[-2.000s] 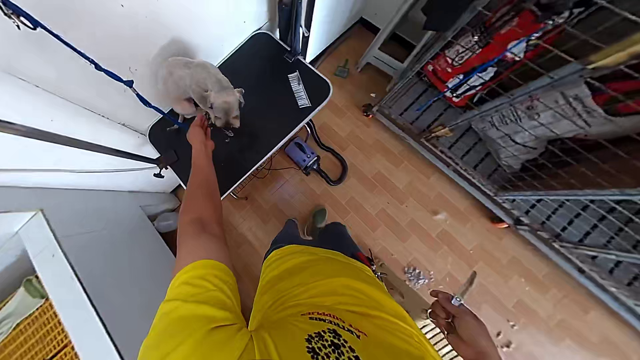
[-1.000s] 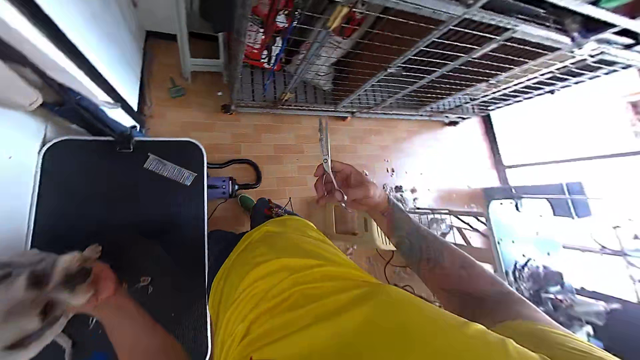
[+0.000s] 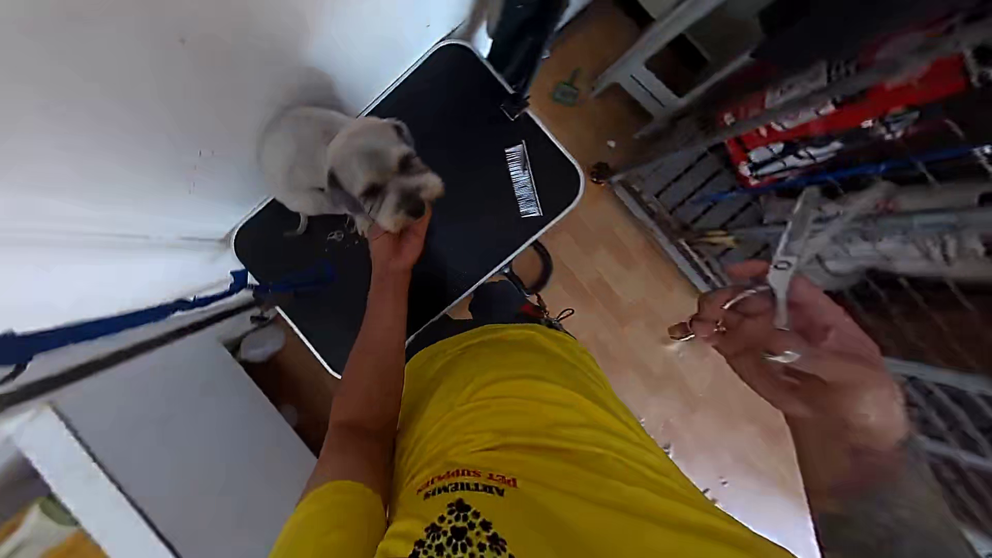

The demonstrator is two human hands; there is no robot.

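Observation:
A light-coated dog (image 3: 380,170) sits at the wall side of a black grooming table (image 3: 457,116) with a pale rim, its head turned toward me. Under its chin, my left hand (image 3: 399,244) holds the muzzle from below. My right hand (image 3: 806,349) is raised off to the right, away from the dog, with metal grooming scissors (image 3: 784,260) in its fingers; motion blurs both. A metal comb (image 3: 523,180) lies on the table near its right edge. Small tufts of cut hair (image 3: 335,235) lie by the dog's front.
Wire cages (image 3: 666,225) holding a red bag (image 3: 860,116) stand at the right. A blue strap (image 3: 139,314) and a dark bar run in from the left. A black hose (image 3: 539,267) is beside the table, a green object (image 3: 566,91) on the floor, a grey cabinet (image 3: 186,434) at lower left.
The view has swung back toward the table and wall. The scissors, low at the right two seconds ago, are now raised in my right hand. My left hand is still at the dog's head.

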